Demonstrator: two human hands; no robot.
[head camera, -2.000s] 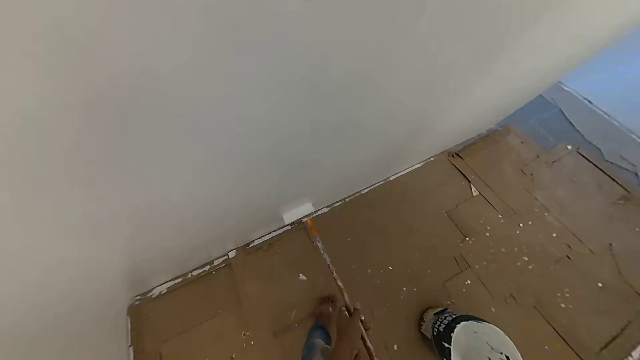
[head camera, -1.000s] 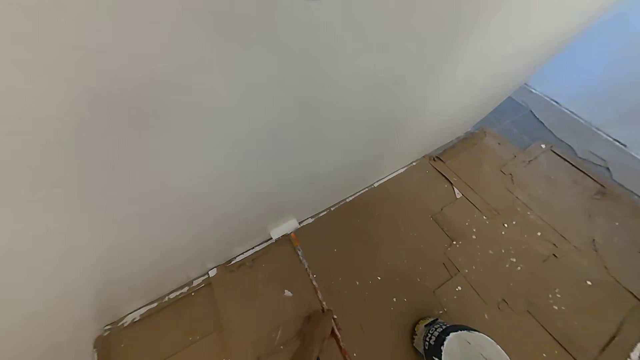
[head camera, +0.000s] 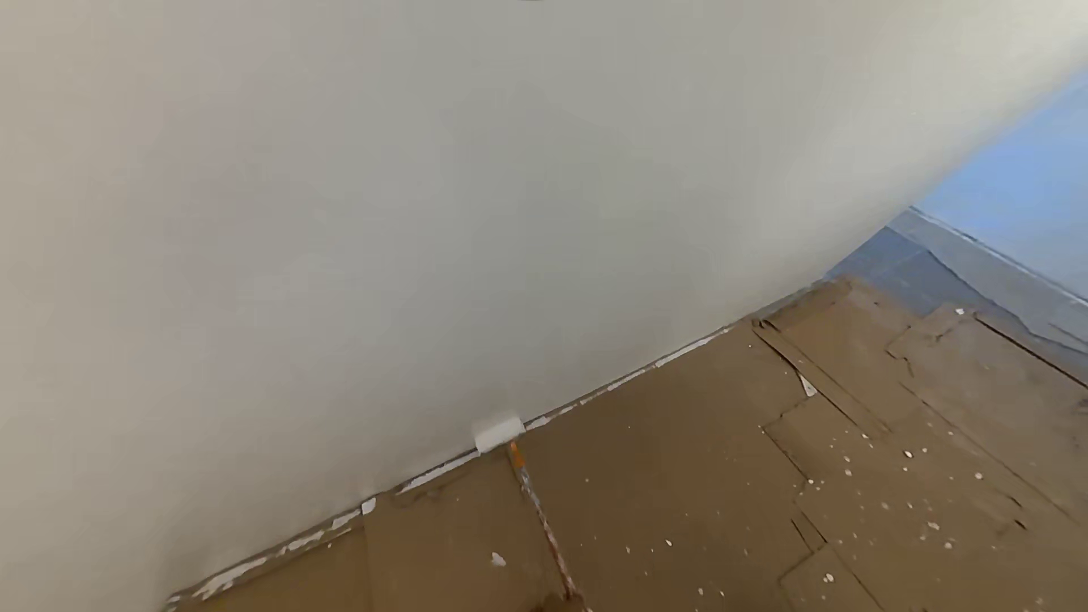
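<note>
A white paint roller (head camera: 499, 432) rests against the foot of the pale wall (head camera: 476, 212), just above the floor edge. Its paint-spattered handle pole (head camera: 544, 520), orange near the roller, slants down to the bottom edge of the view. At that edge a small dark part of a hand (head camera: 557, 603) shows around the pole; too little is visible to tell whether it is my left or my right hand. The rest of my hands is out of frame.
Brown sheets, apparently cardboard, (head camera: 663, 476) cover the floor, with seams, torn edges and white paint spots. White-flecked trim (head camera: 442, 472) runs along the wall's foot. A bluish wall (head camera: 1028, 187) and grey floor (head camera: 892, 263) lie at the right.
The view has shifted, so the paint bucket, the foot and most of the hand on the pole seen earlier are out of frame. The roller remains low at the wall's foot.
</note>
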